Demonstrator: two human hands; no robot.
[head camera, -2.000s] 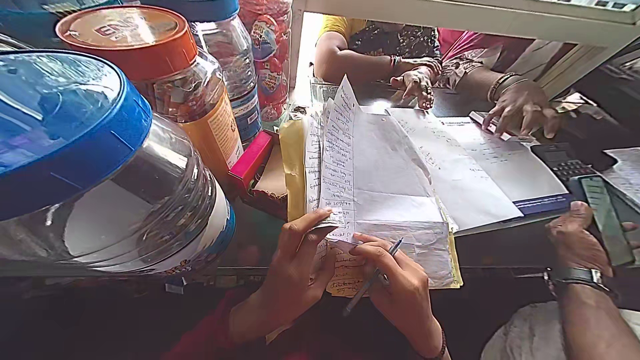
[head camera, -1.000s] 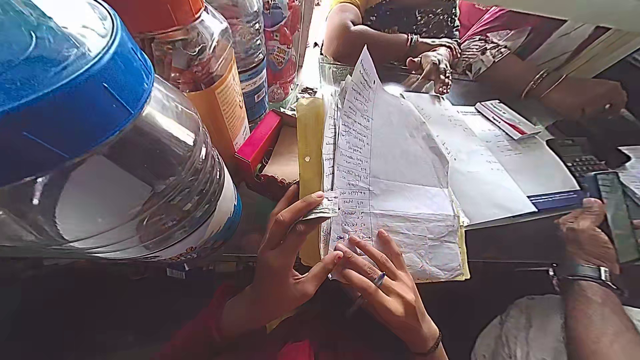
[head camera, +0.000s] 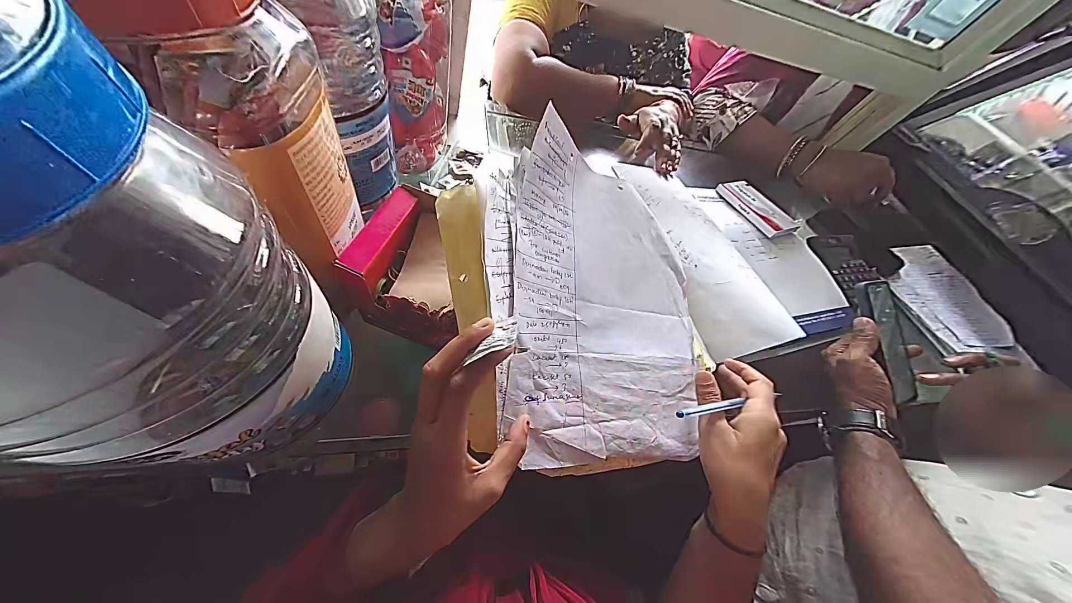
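Creased sheets of handwritten paper (head camera: 620, 335) lie in a stack on a yellow folder (head camera: 459, 251) in front of me. My left hand (head camera: 465, 427) is at the stack's lower left, with a small folded paper slip (head camera: 494, 342) pinched between its fingers and the thumb on the page's edge. At the lower right corner, my right hand (head camera: 741, 427) holds a blue pen (head camera: 710, 408), its tip pointing left over the page, and its thumb and fingers are against the paper's edge.
Large plastic jars (head camera: 209, 318) crowd the left, beside an open red box (head camera: 385, 243). Across the counter are two people's arms (head camera: 553, 79). Loose papers (head camera: 720, 276), a small carton (head camera: 758, 209) and a calculator (head camera: 842, 260) lie right. A person's hand (head camera: 863, 360) holds a phone (head camera: 886, 339).
My right hand has moved from the middle of the lower page to its right corner. The small carton, under a person's hand two seconds ago, now lies uncovered on the papers.
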